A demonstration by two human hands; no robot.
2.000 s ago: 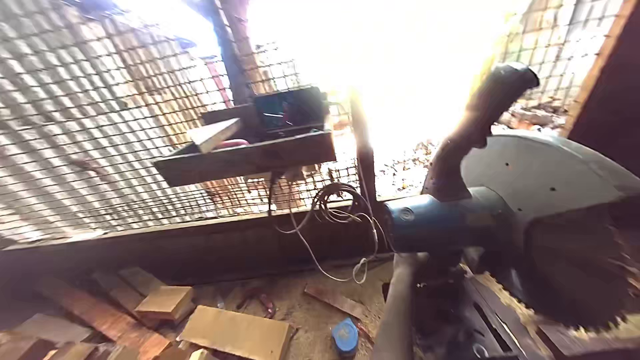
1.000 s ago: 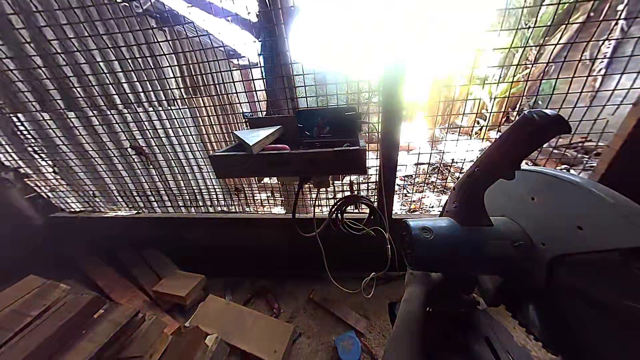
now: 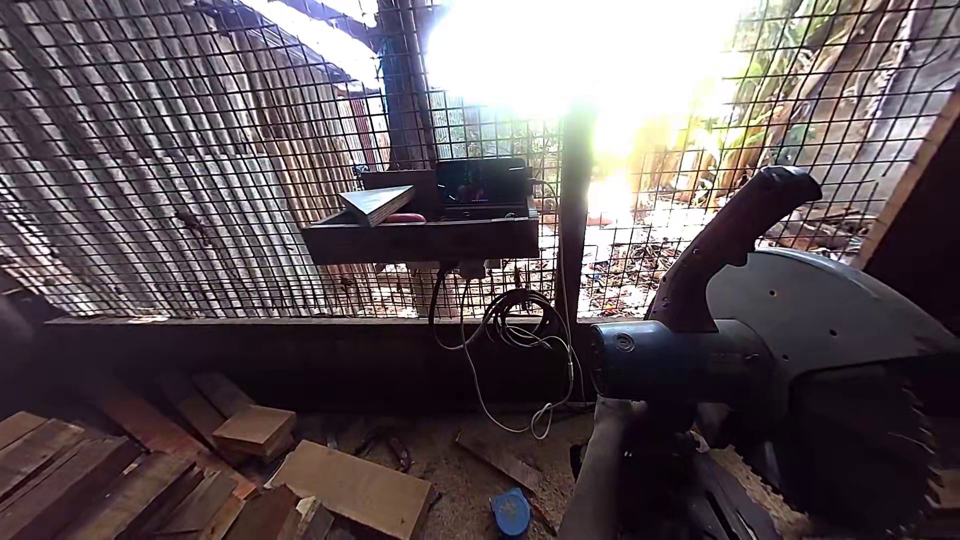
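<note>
Neither of my hands can be made out. A miter saw stands at the right, with its blue motor housing (image 3: 675,360), dark handle (image 3: 739,240), pale blade guard (image 3: 817,307) and large toothed blade (image 3: 855,450). Nobody's hand shows on the handle. Under the motor a greyish, elongated shape (image 3: 596,480) runs down to the bottom edge; whether it is part of the saw or a forearm, I cannot tell. At the left edge a blurred dark shape (image 3: 16,326) is too unclear to name. A blue tape measure (image 3: 511,512) lies left of the saw.
Wooden blocks and offcuts (image 3: 352,484) lie at the lower left. A wooden tray (image 3: 424,241) on the wire mesh (image 3: 247,150) holds a dark-screened device (image 3: 481,182) and a triangular piece (image 3: 376,201). Coiled cables (image 3: 525,319) hang below. Pliers (image 3: 397,452) lie on the dusty surface.
The view has tilted and shifted, bringing more of the stacked wood at the left into sight. The saw and the tray show no plain change of their own.
</note>
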